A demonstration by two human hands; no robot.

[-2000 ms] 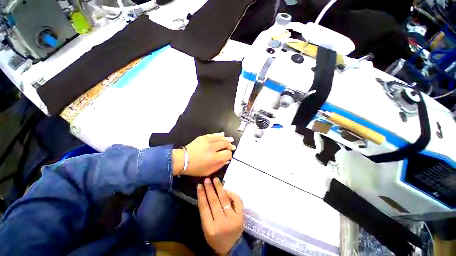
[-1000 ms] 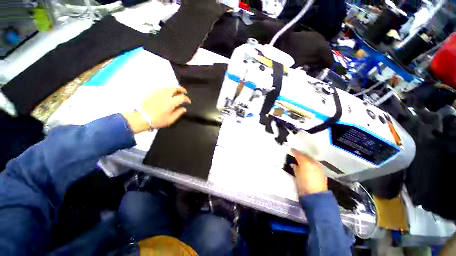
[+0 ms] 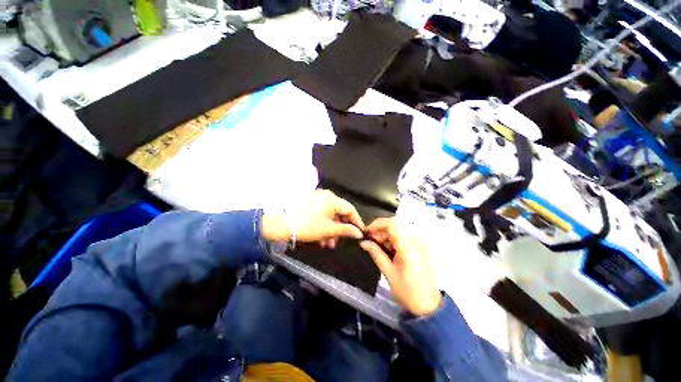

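A dark cut panel (image 3: pixel 364 163) lies on the white table, left of the sewing machine head (image 3: pixel 485 153), with its lower part under my hands. My left hand (image 3: pixel 322 221) and my right hand (image 3: pixel 399 261) meet over the panel's lower part. Their fingertips pinch a tiny dark piece (image 3: pixel 366 234) between them, mostly hidden by the fingers; what it is cannot be made out. The needle area is blurred.
Long dark panels (image 3: pixel 187 93) lie at the table's far left. A bundle of dark strips (image 3: pixel 539 321) lies at the right near the front edge. A dark band (image 3: pixel 523 168) hangs over the machine head. A blue bin (image 3: pixel 97 239) stands at the left.
My right hand has moved left from beside the machine's front to the panel. My left hand has moved down and right to meet it. The camera view has also shifted.
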